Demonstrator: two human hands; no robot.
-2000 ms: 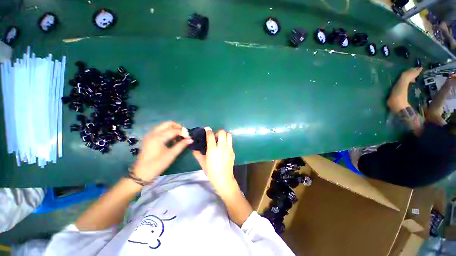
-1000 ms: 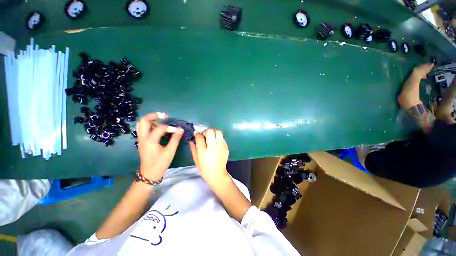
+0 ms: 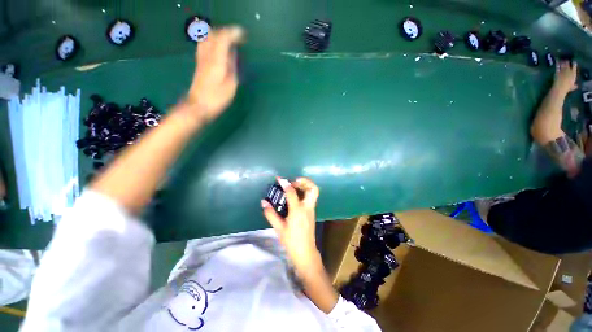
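Observation:
My left hand point(image 3: 215, 72) is stretched to the far side of the green bench, blurred. Its fingers are beside a round unit with a black rim and white face point(image 3: 198, 28), and nothing shows in them. My right hand point(image 3: 293, 206) holds a black housing point(image 3: 277, 199) near the front edge, between thumb and fingers. A heap of small black fittings point(image 3: 115, 124) lies at the left, partly hidden by my left forearm. Pale strips point(image 3: 45, 152) lie side by side beyond it.
More round units point(image 3: 120, 32) and finned black housings point(image 3: 318, 35) stand along the far side. An open carton point(image 3: 448, 272) with black housings is right of my lap. Another person's arm point(image 3: 550, 123) rests at the right end. A blue stool point(image 3: 472, 216) shows below the bench there.
My left hand has left the housing and reached forward to the far row. My right hand keeps the housing, now slightly further right. The view has shifted a little.

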